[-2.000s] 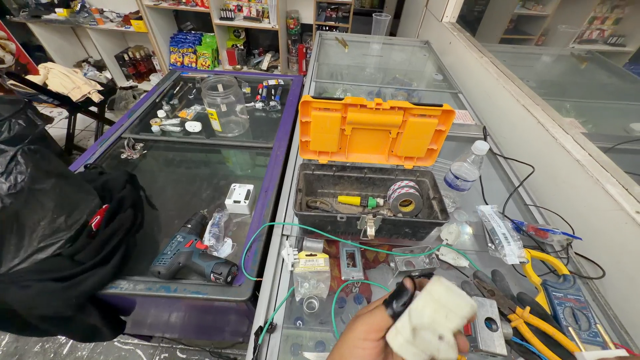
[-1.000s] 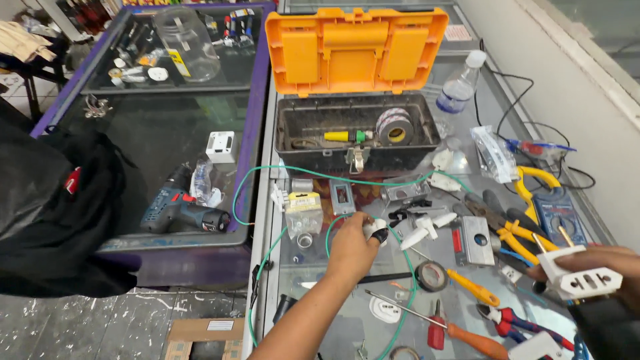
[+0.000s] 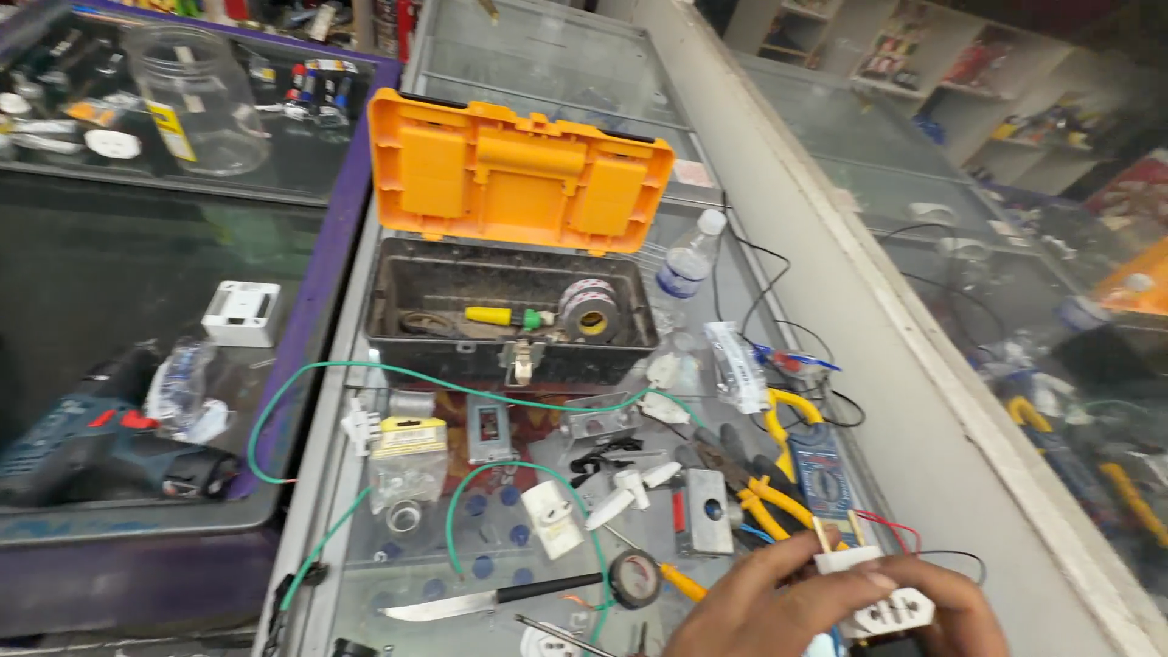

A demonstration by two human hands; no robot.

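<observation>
A white plug adapter (image 3: 876,584) with two brass-coloured pins pointing up and socket slots on its lower face is held at the lower right. My left hand (image 3: 766,598) closes on its left side, while my right hand (image 3: 954,593) grips it from the right. Something dark shows below the adapter, partly cut off by the frame. Left of the hands, a white socket piece (image 3: 552,518) lies on the glass counter. Near it are a roll of black tape (image 3: 634,578), a knife with a black handle (image 3: 493,598) and white plastic parts (image 3: 630,493).
An open black toolbox (image 3: 511,360) with an orange lid (image 3: 525,173) stands behind, near a plastic bottle (image 3: 691,255). Yellow-handled pliers (image 3: 766,502) and a blue multimeter (image 3: 821,474) lie by the hands. A green wire (image 3: 438,374) loops across the counter. A cordless drill (image 3: 119,438) rests on the left counter.
My left hand has moved right, from among the parts on the counter to the adapter in my right hand. The white socket piece it held two seconds ago now lies on the counter.
</observation>
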